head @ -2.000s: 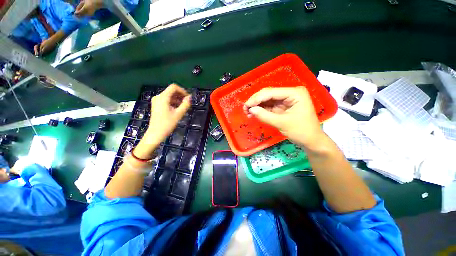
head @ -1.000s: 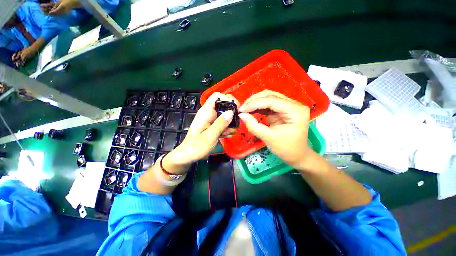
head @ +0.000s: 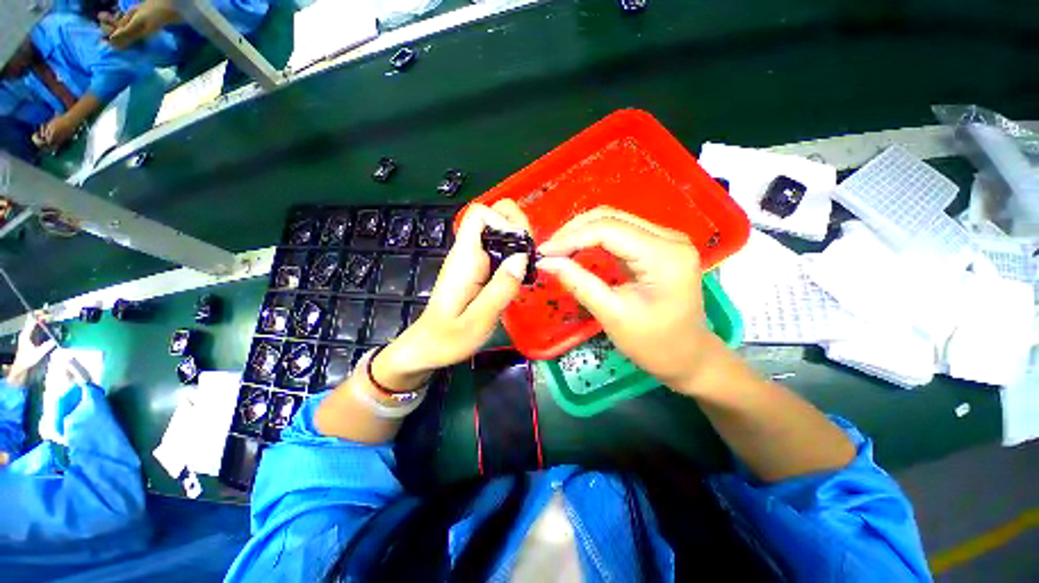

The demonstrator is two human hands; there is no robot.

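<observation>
My left hand [head: 465, 290] holds a black watch housing [head: 507, 243] over the left edge of the red parts tray [head: 638, 142]. The housing is turned partly edge-on. My right hand [head: 638, 285] is over the red tray, thumb and forefinger pinched together against the housing's right side. Whether a small part is between those fingertips is too small to tell. Dark specks lie in the red tray and in the green parts tray [head: 615, 393] partly under it. The black blister tray [head: 362, 313] holds housings in several pockets at left.
A dark smartphone [head: 507, 416] lies between blister tray and green tray. A white foam pad [head: 818, 205] with a dark housing, gridded sheets [head: 900, 194] and white paper [head: 980, 319] are at right. Loose housings [head: 452, 182] lie on the green bench. People in blue are at left, beyond metal rails [head: 125, 216].
Two seconds ago my left hand was empty-looking over the blister tray; it moved right and now holds a housing. Since one second ago the housing has tilted in my fingers.
</observation>
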